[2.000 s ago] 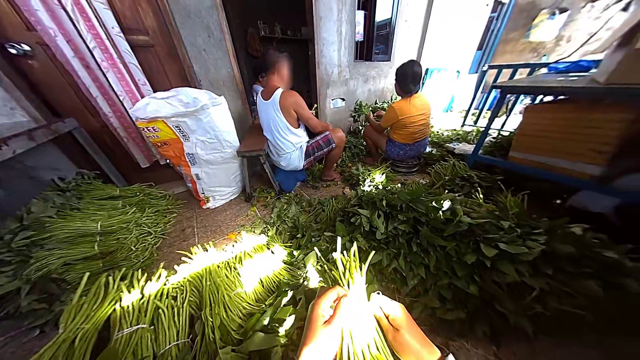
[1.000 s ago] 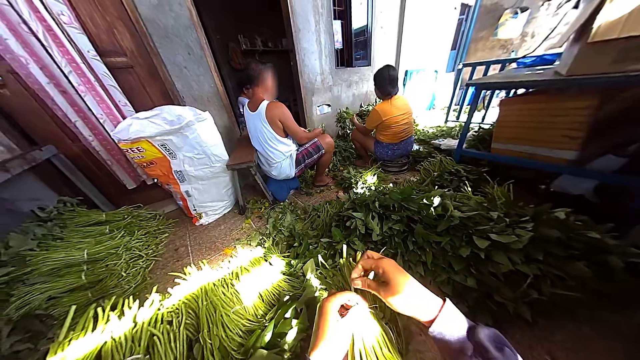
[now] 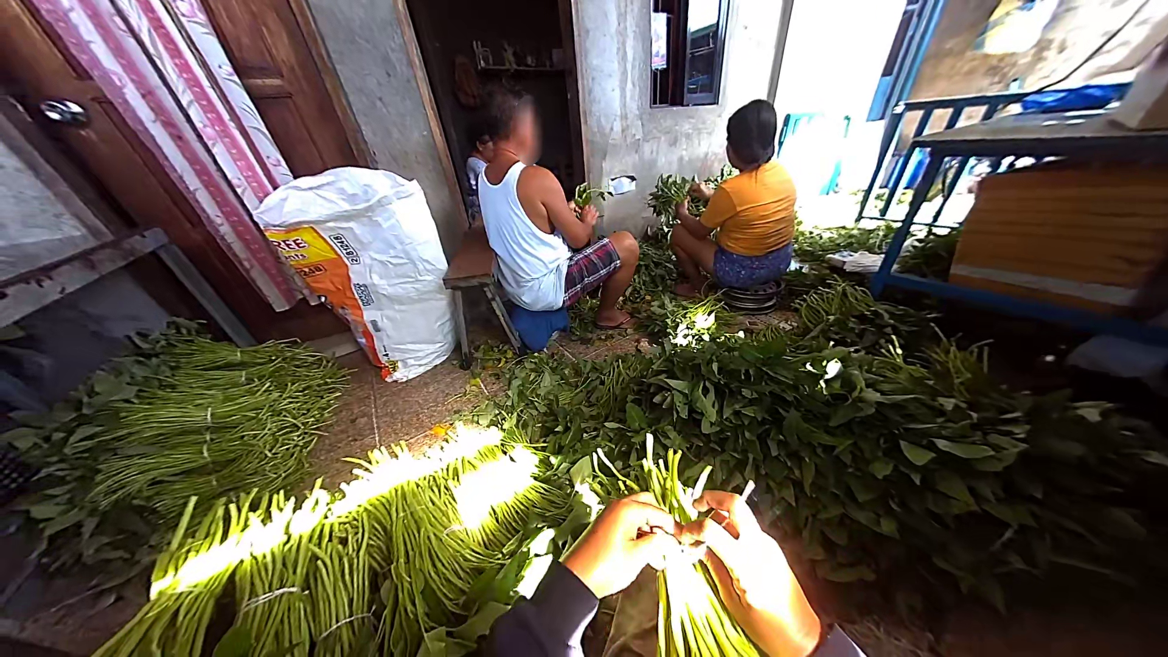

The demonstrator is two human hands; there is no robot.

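Note:
A bunch of long green leafy-vegetable stems [image 3: 698, 607] stands upright between my hands at the bottom centre, its cut ends pointing up. My left hand [image 3: 625, 545] pinches at the bunch's near-left side, and my right hand [image 3: 753, 570] wraps its right side, with the fingertips of both meeting in front of the stems. Glare hides whether a tie lies between the fingers. Tied bundles of the same stems [image 3: 392, 538] lie in a row at the lower left, partly in bright sun. A large heap of leafy stems [image 3: 821, 429] spreads beyond and to the right.
More bundled stems [image 3: 219, 411] lie at the far left. A white woven sack [image 3: 392, 265] stands beside a small wooden bench [image 3: 470, 260]. Two seated people handle greens, one in a white tank top [image 3: 525, 228], one in an orange shirt [image 3: 753, 210]. A blue-framed table [image 3: 1031, 132] stands right.
Both hands have stayed around the stems. My right hand has come down from above the bunch to its right side, close against my left hand.

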